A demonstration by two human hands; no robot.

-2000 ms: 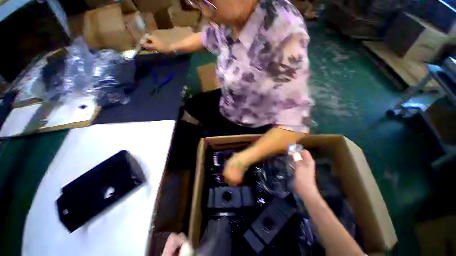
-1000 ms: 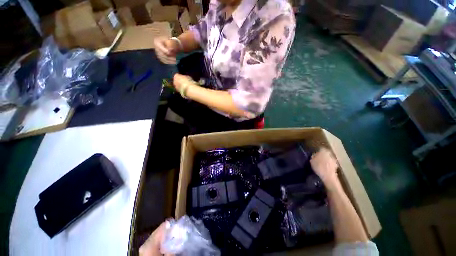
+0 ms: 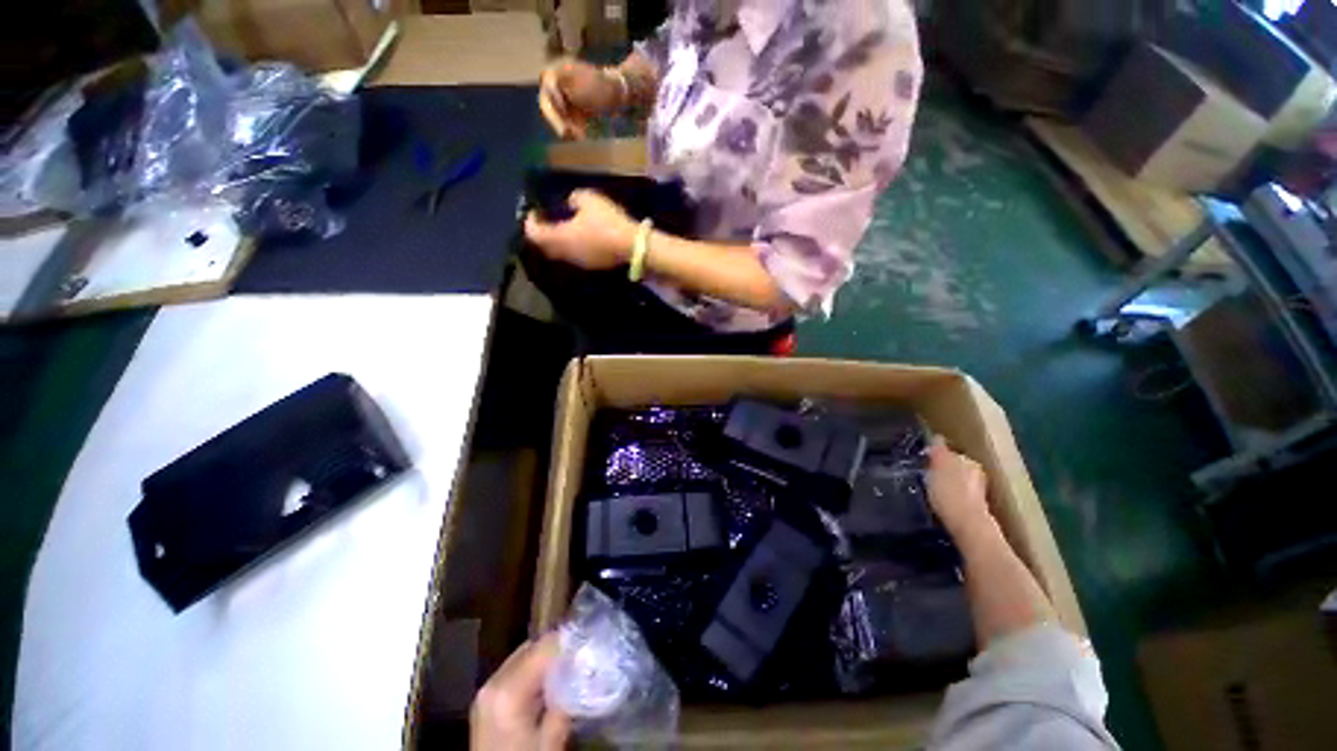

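Note:
An open brown carton (image 3: 777,379) holds several black housings (image 3: 763,591), some in clear wrapping. My left hand (image 3: 521,701) is at the carton's near left corner, closed on a crumpled clear plastic bag (image 3: 601,682). My right hand (image 3: 956,484) is inside the carton at its right side, at the edge of a bagged housing (image 3: 887,499); its fingertips are partly hidden, so its grip cannot be told. Another glossy black housing (image 3: 271,492) lies on the white-covered bench (image 3: 293,687) at left.
A person in a floral shirt (image 3: 792,147) stands beyond the carton, both hands over the corner of a black mat (image 3: 411,242). Blue-handled pliers (image 3: 444,169) and a heap of clear bags (image 3: 220,147) lie there. A cart (image 3: 1246,352) stands at far right.
My left hand has come further into view with the clear bag. My right hand, earlier raised with a small pale piece, is now down in the carton. The person's hand has left the carton.

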